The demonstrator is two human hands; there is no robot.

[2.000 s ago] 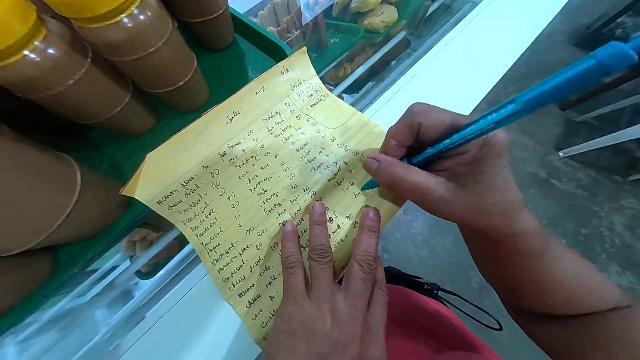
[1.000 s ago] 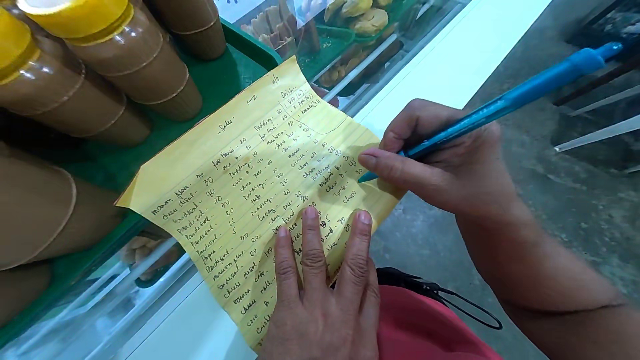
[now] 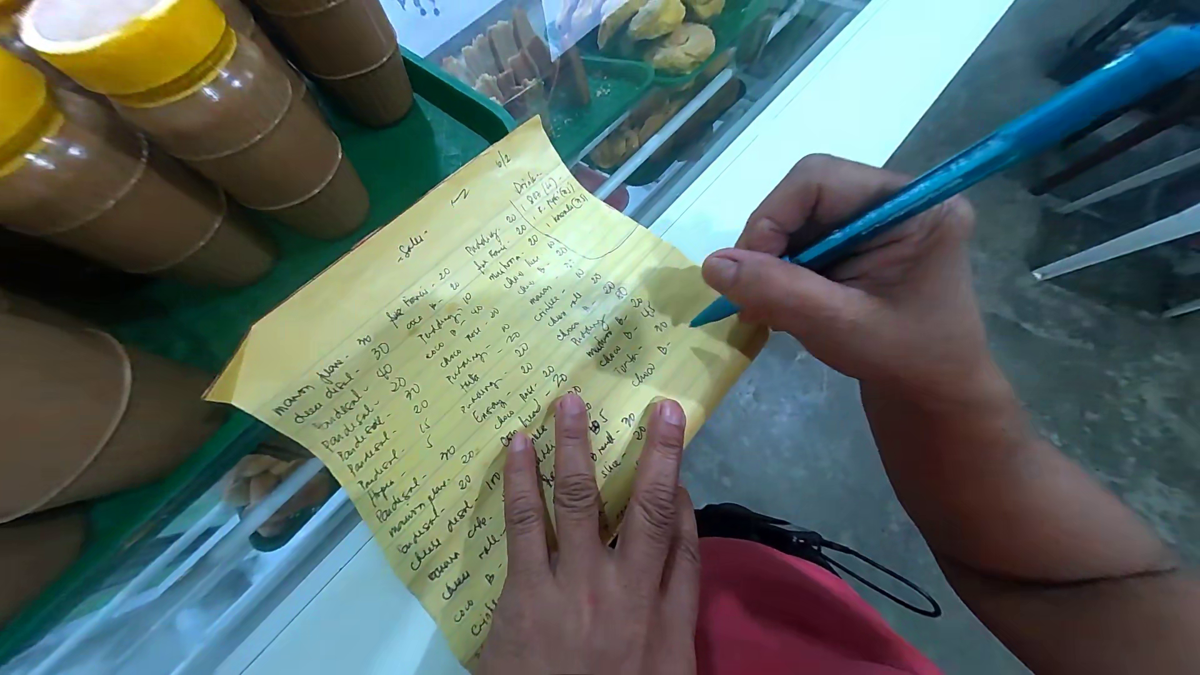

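A sheet of yellow lined paper (image 3: 441, 309), filled with handwritten columns, lies tilted over the counter edge. My right hand (image 3: 844, 272) grips a blue pen (image 3: 975, 159), its tip at the paper's right part, beside the last written entries. My left hand (image 3: 600, 562) rests on the lower part of the sheet with its fingers apart, pressing it down and covering some of the writing.
Brown-filled plastic jars with yellow lids (image 3: 131, 47) stand on a green tray (image 3: 450, 122) at the left. Baked goods (image 3: 684, 47) sit behind the glass of a display case. A black cord (image 3: 891, 581) hangs near red cloth (image 3: 797, 619). Chair legs show at the right.
More writing has appeared near the pen tip. My right hand has stayed close to the same area of the paper, and my left hand still rests on the sheet.
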